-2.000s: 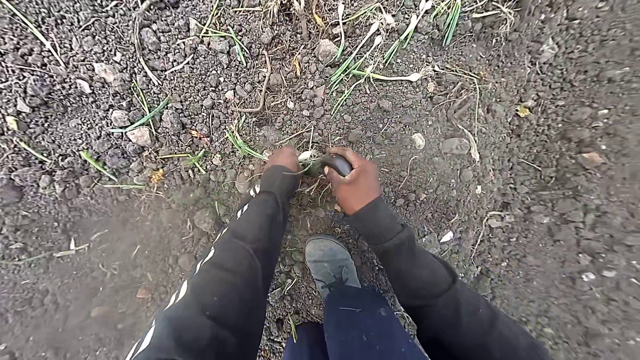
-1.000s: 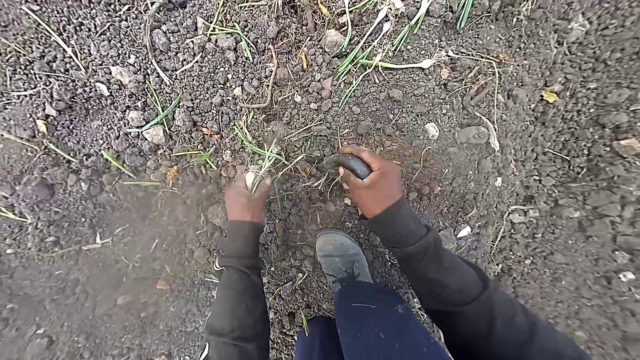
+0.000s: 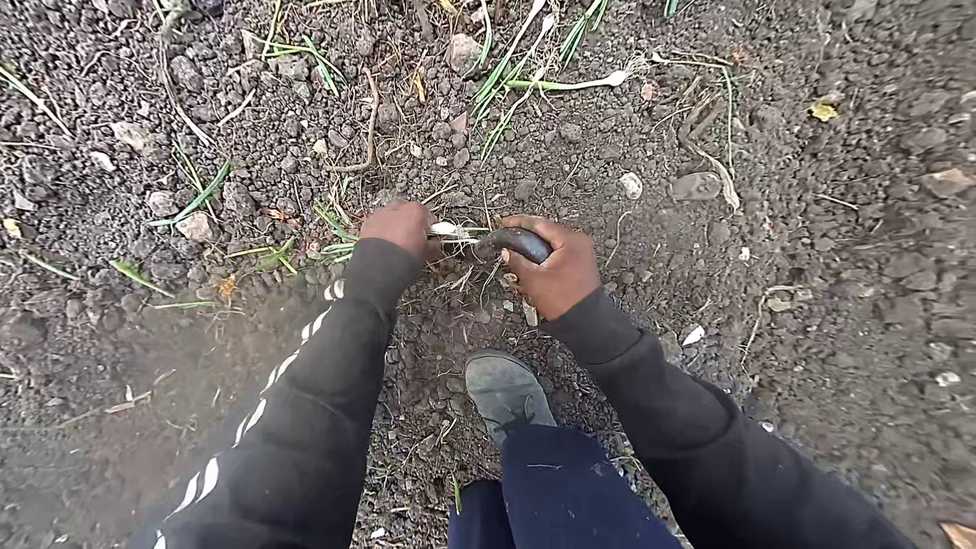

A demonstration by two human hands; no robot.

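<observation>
My left hand [image 3: 400,229] is closed around a small onion plant [image 3: 444,229], its white bulb and thin roots sticking out to the right and its green leaves to the left. Close by on the right, my right hand [image 3: 555,263] grips a dark, curved tool handle [image 3: 522,243]; the rest of that tool cannot be made out. The roots reach up to the handle's left end, and whether they touch it I cannot tell. More onion plants with white bulbs [image 3: 614,78] lie on the soil at the top middle.
Cloddy soil with stones surrounds my hands, among them a flat grey stone [image 3: 695,186] on the right. Dry roots and a twig [image 3: 372,126] lie above. My grey shoe [image 3: 509,393] stands on the ground below my hands.
From a second ago, my left hand has moved right and up, closer to my right hand. It was farther left, with the plant in its fingers. My right hand still holds the dark handle.
</observation>
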